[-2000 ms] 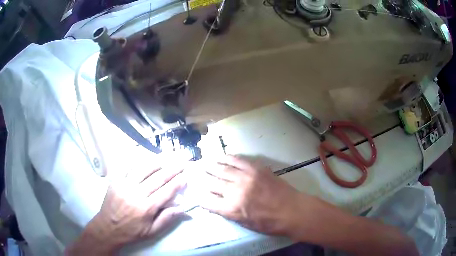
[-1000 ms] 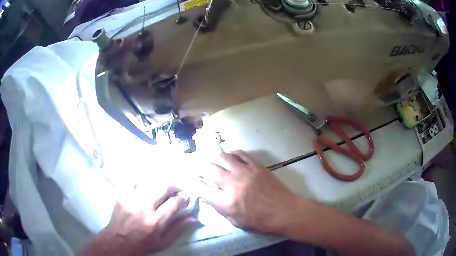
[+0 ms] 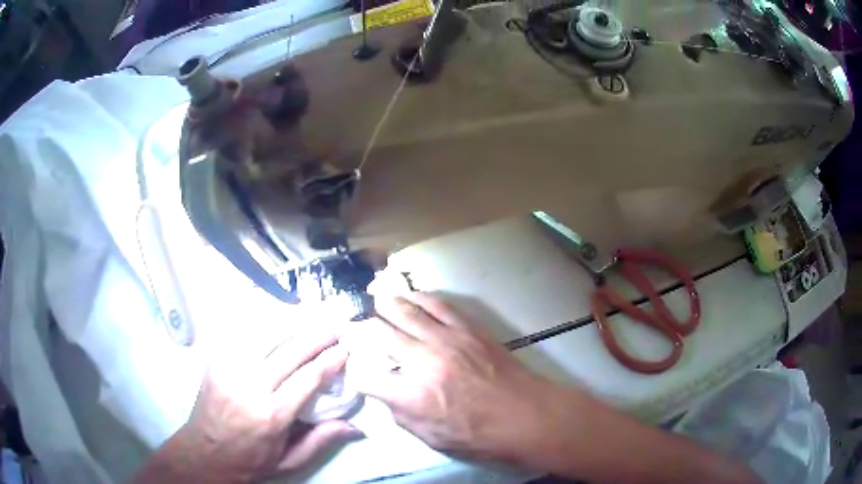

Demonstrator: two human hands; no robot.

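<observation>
The white garment [image 3: 71,246] lies heaped left of the needle and hangs over the table's left side. The presser foot area [image 3: 345,284] of the tan-brown sewing machine [image 3: 529,123] is beside a bright glare. A small white folded part [image 3: 333,402] shows between my hands, at my left hand's thumb and fingers. My left hand [image 3: 250,397] holds it, fingers towards the presser foot. My right hand [image 3: 454,373] lies flat, its fingertips just right of the foot. Glare washes out the fabric under both sets of fingertips.
Scissors with red-orange handles [image 3: 646,312] lie on the machine table [image 3: 558,359] right of my right hand. A small parts tray [image 3: 803,269] is at the right end. White cloth [image 3: 761,421] is heaped at the lower right. A rounded white strip [image 3: 165,284] lies on the garment at left.
My right hand's fingers have moved a little closer to the presser foot. My left hand's fingers have straightened forward, and the folded white part now shows between the hands. The view has shifted slightly.
</observation>
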